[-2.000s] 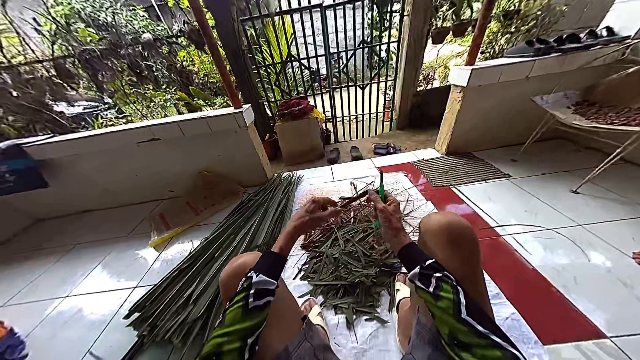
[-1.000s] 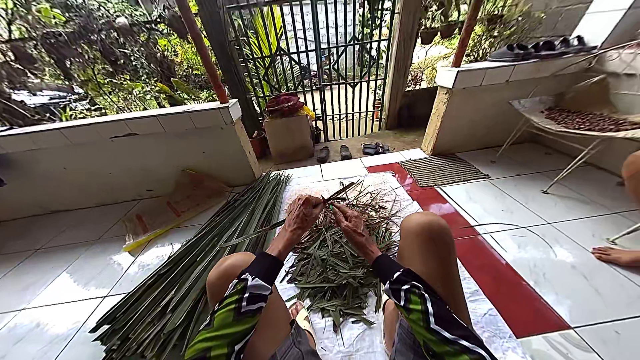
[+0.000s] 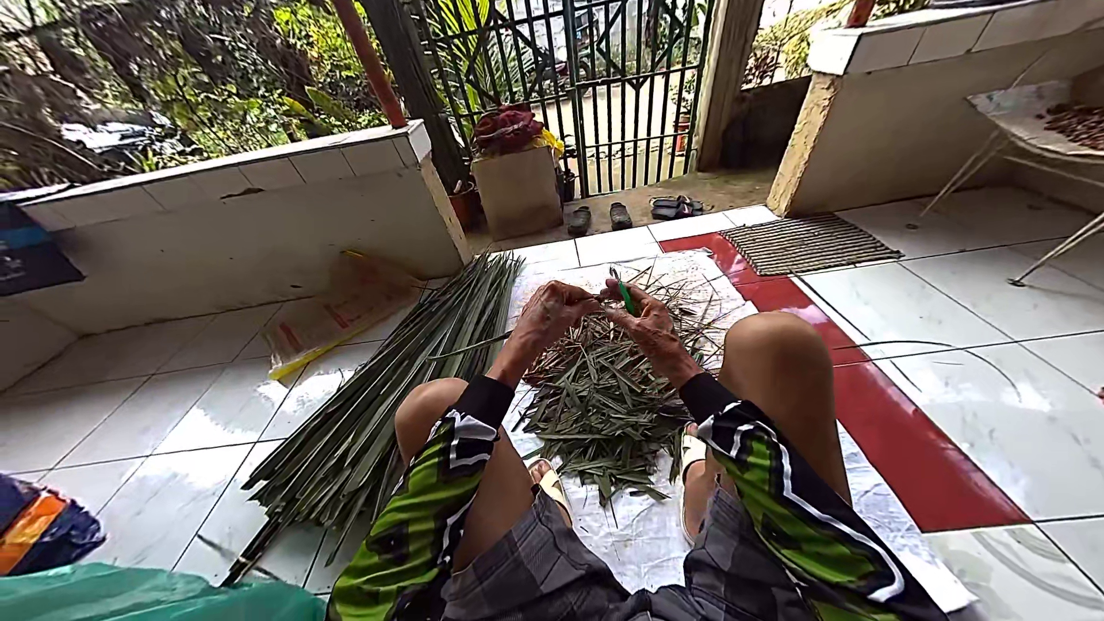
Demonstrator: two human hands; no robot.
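My left hand (image 3: 556, 312) grips the end of a long narrow leaf strip (image 3: 474, 347), which trails out to the left. Close beside it, my right hand (image 3: 647, 323) holds a green-handled cutting tool (image 3: 624, 297), its metal end pointing up; whether it is scissors or a knife cannot be told. The fingertips of both hands nearly meet around the strip. Below them, a heap of short cut leaf pieces (image 3: 604, 405) lies on a white sheet (image 3: 621, 543) between my feet. A bundle of long green leaf strips (image 3: 388, 397) lies on the floor to the left.
A plastic sack (image 3: 332, 315) lies beyond the bundle. Ahead stand a block with cloth on top (image 3: 517, 191), several shoes (image 3: 619, 216) and a metal gate (image 3: 595, 95). A ribbed mat (image 3: 809, 245) and a wire-legged stand (image 3: 1026, 121) are at the right, green plastic (image 3: 155, 595) at the lower left.
The green-handled tool, hidden one second ago, shows in my right hand again. The bare foot at the right edge a second ago is out of view.
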